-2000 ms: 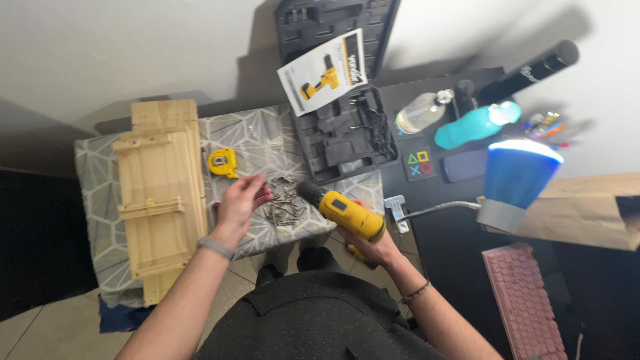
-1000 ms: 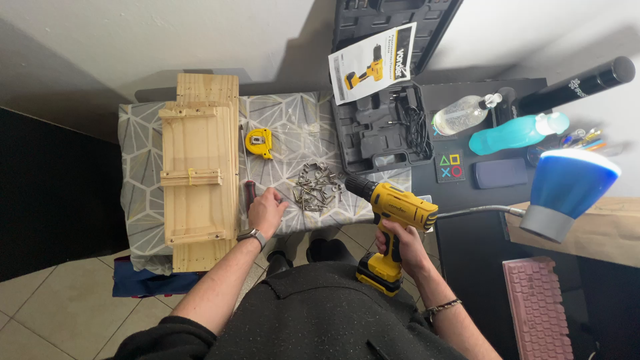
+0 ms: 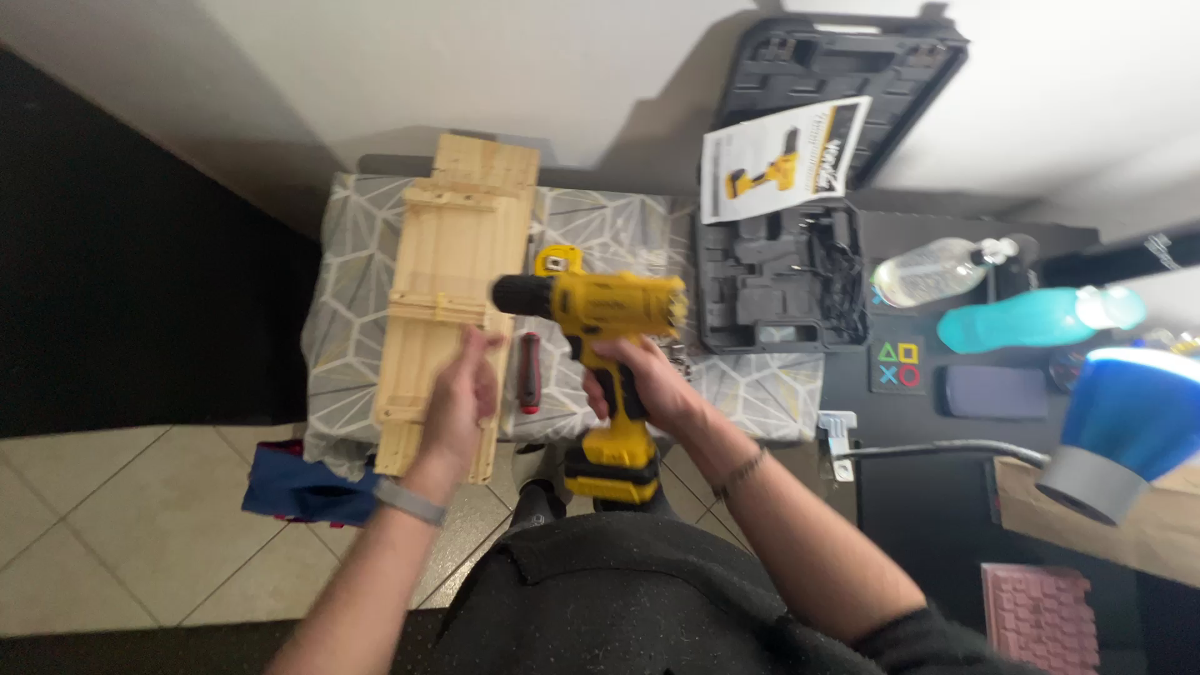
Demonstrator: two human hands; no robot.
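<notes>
My right hand point(image 3: 645, 384) grips the handle of a yellow and black cordless drill point(image 3: 609, 305), whose chuck points left towards a pine wood assembly point(image 3: 450, 253). Over the lower right part of that wood is my left hand point(image 3: 461, 398), its fingers blurred; whether they pinch something small or touch the wood I cannot tell. Between the hands lies a red and black screwdriver point(image 3: 531, 373). A yellow tape measure point(image 3: 557, 260) shows partly behind the drill. Loose screws point(image 3: 677, 356) on the patterned cloth are mostly hidden by the drill and my right hand.
An open black drill case point(image 3: 778, 333) with a printed leaflet point(image 3: 783, 159) stands at the back. Bottles, including a turquoise one point(image 3: 1017, 321), a blue lamp point(image 3: 1130, 417) and a pink keyboard point(image 3: 1039, 619) are on the dark desk at right. Blue fabric point(image 3: 305, 483) lies at lower left.
My left hand has moved left from beside the screws to the wood. The drill, still in my right hand, has moved left and now covers part of the tape measure.
</notes>
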